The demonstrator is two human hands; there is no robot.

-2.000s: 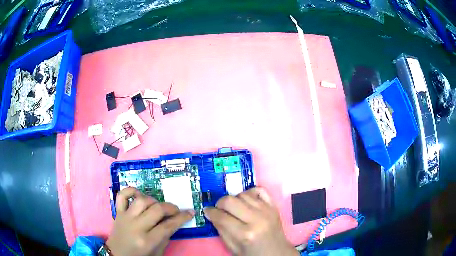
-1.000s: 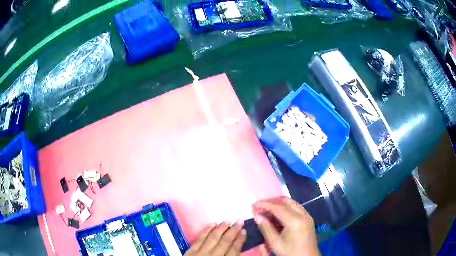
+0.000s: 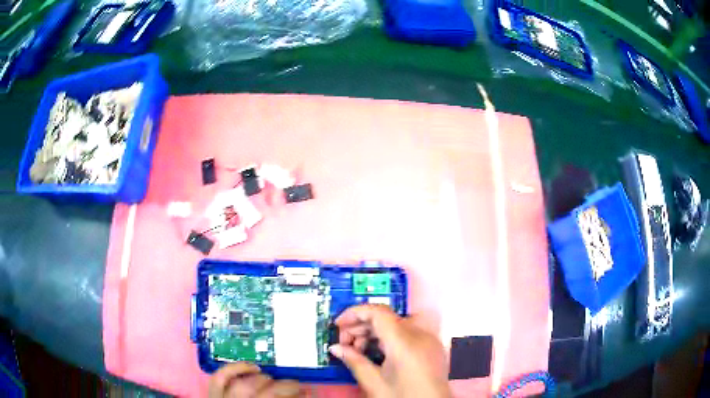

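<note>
The blue device housing half [image 3: 398, 299] lies on the pink mat. It holds a green circuit board [image 3: 233, 320] with a white-silver rectangle [image 3: 296, 329], and a small green board [image 3: 371, 283] at upper right. My right hand [image 3: 389, 350] is over the housing's right part, its fingertips pinching a small black piece [image 3: 335, 334] beside the board's right edge. My left hand [image 3: 253, 384] has curled fingers on the housing's lower left rim and is cut off by the picture's bottom. A flat black pad [image 3: 471, 357] lies right of my right hand.
Small black and white parts with thin leads [image 3: 232, 216] lie behind the housing. A blue parts bin [image 3: 142, 167] stands left, a smaller one [image 3: 580, 272] right, beside a long wrapped pack [image 3: 652, 249]. A blue coiled cord [image 3: 529, 382] is lower right. Other blue units [image 3: 541, 37] lie beyond.
The view has swung back left from the right bin. Both hands have moved from the black pad to the housing, my right hand now with a small black piece at its fingertips.
</note>
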